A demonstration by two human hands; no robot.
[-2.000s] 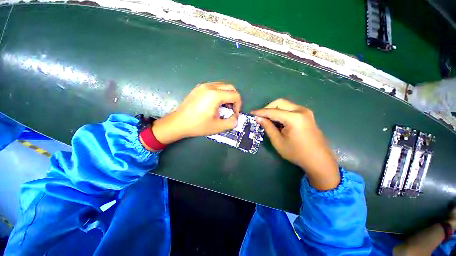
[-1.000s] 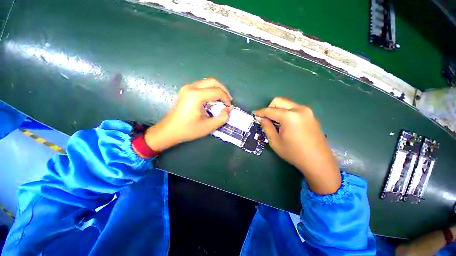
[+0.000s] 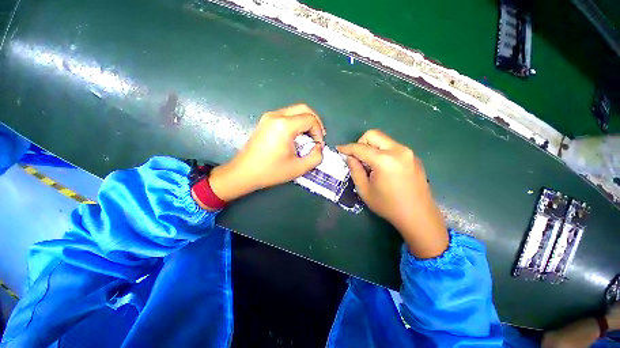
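Observation:
A phone unit (image 3: 328,178) lies tilted on the dark green bench in front of me, with a white and silver long area and a dark end at its right. My left hand (image 3: 280,148) grips its left end, thumb and fingers at the upper edge. My right hand (image 3: 386,175) is at the unit's upper right end, thumb and forefinger pinched together by the edge. Whether a small part or tool is between those fingertips cannot be seen. The fingers cover both ends of the unit in part.
Two similar units (image 3: 549,236) lie side by side at the right of the bench (image 3: 170,61). A worn whitish rail (image 3: 408,60) borders the green conveyor, which carries another unit (image 3: 514,39). A pale post (image 3: 595,158) stands at right. Another person's hand (image 3: 574,334) shows lower right.
My right fingertips have moved slightly left along the unit's upper edge and cover more of its dark end. My left hand still holds the left end. The view has shifted a little.

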